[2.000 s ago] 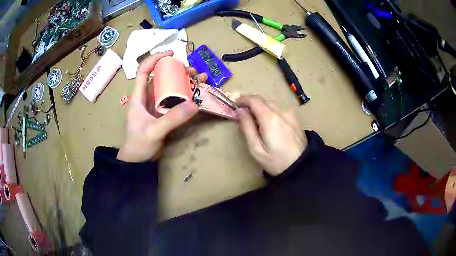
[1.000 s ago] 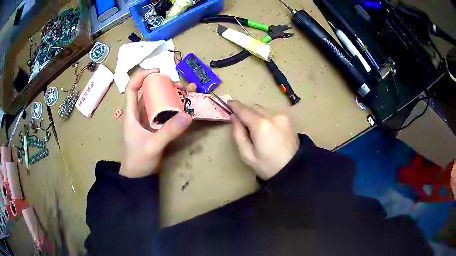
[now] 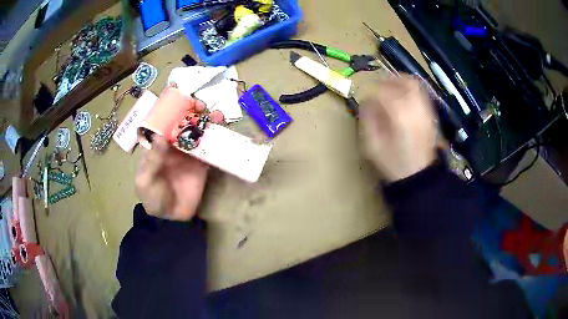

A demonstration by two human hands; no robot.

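A pink handheld fan [image 3: 167, 113] is open, with its handle shell [image 3: 233, 151] pointing right and a control board with wires [image 3: 190, 133] below its head. My left hand [image 3: 174, 184] holds the fan from below and in front. My right hand [image 3: 402, 128] is blurred, away from the fan at the right, over part of an orange-and-black screwdriver [image 3: 354, 106]; whether it holds anything is not clear. A purple-blue battery pack [image 3: 266, 111] lies behind the handle. A pale pink cover [image 3: 134, 123] lies left of the fan head.
Cutters [image 3: 339, 55] and a pale yellow stick [image 3: 321, 75] lie behind. A thick black tool [image 3: 405, 57] lies at the right. A blue tray [image 3: 243, 43] and white cloth [image 3: 218, 93] are at the back. Green scrap boards [image 3: 61, 187] and pink fans [image 3: 25, 233] are at the left.
The fan has turned so its open handle faces up, and its head has moved left. My right hand has left the handle and moved right; its thin metal tool no longer shows.
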